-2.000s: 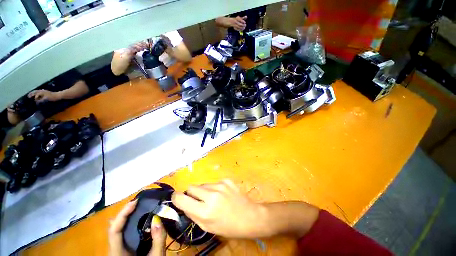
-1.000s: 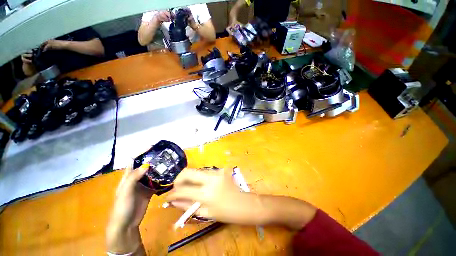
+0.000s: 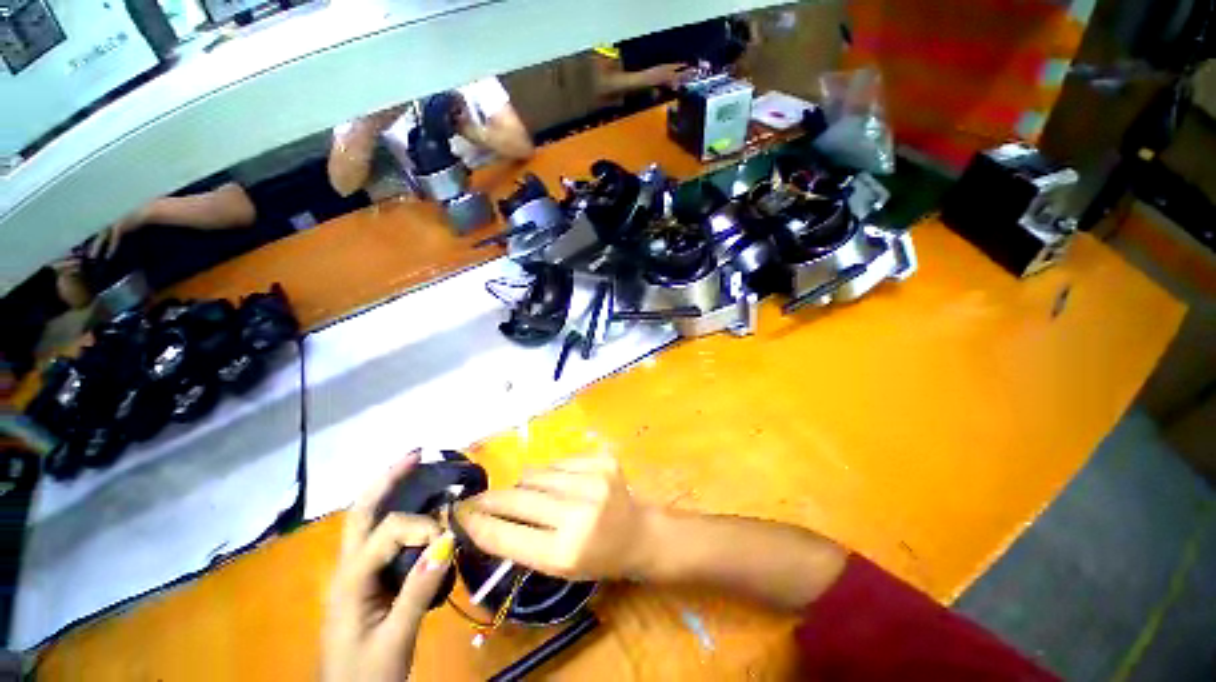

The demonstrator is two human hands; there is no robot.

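My left hand [image 3: 380,580] holds the black camera head housing [image 3: 430,482] at the lower middle, with a yellow finger cot on one fingertip. My right hand [image 3: 560,520] reaches over from the right, its fingertips together at the housing's inner side. A slim white tool [image 3: 492,581] sticks out below the right hand. Thin yellow and dark wire leads [image 3: 502,616] hang beside the black camera base [image 3: 550,602], which stands on the orange bench. A black antenna [image 3: 544,650] lies below the base. What the right fingertips pinch is too small to tell.
Black head assemblies [image 3: 167,362] are heaped at left on a white sheet [image 3: 400,386]. Partly built silver-and-black units [image 3: 694,273] stand behind. A black box-like device [image 3: 1010,209] is at right. People work opposite, below a pale shelf [image 3: 334,80].
The housing's open side faced up one second ago; it is now turned and largely covered by my hands. My right fingers have moved up to it. The whole view has also shifted.
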